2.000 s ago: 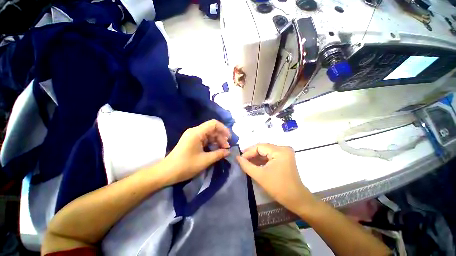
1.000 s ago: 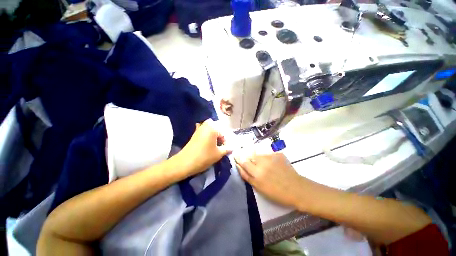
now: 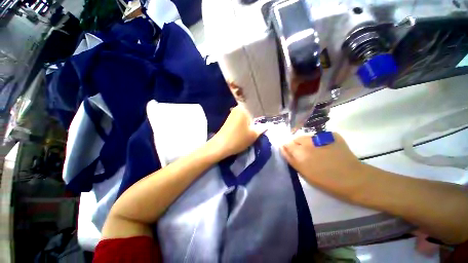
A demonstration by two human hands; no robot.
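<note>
The garment [image 3: 256, 215] lies with its pale grey-blue side up in front of the sewing machine head [image 3: 251, 67], navy cloth heaped to its left. A navy strip [image 3: 251, 169] loops on the pale cloth. A white flap [image 3: 179, 128] lies left of my left forearm. My left hand [image 3: 238, 133] presses the cloth just left of the needle area, fingertips partly hidden. My right hand [image 3: 315, 156] rests on the cloth edge right of it, partly behind a blue knob [image 3: 324, 138]. The needle area is washed out by glare.
A ruler tape [image 3: 359, 231] runs along the table's front edge. A larger blue knob [image 3: 377, 69] sits on the machine front. A pale translucent strip [image 3: 436, 154] lies on the table at right. Cluttered workshop items stand at far left.
The view has moved closer to the machine and turned, so the head looks larger. Both hands have come up with the cloth edge to the needle area; fingers that were pinching the edge now lie flatter.
</note>
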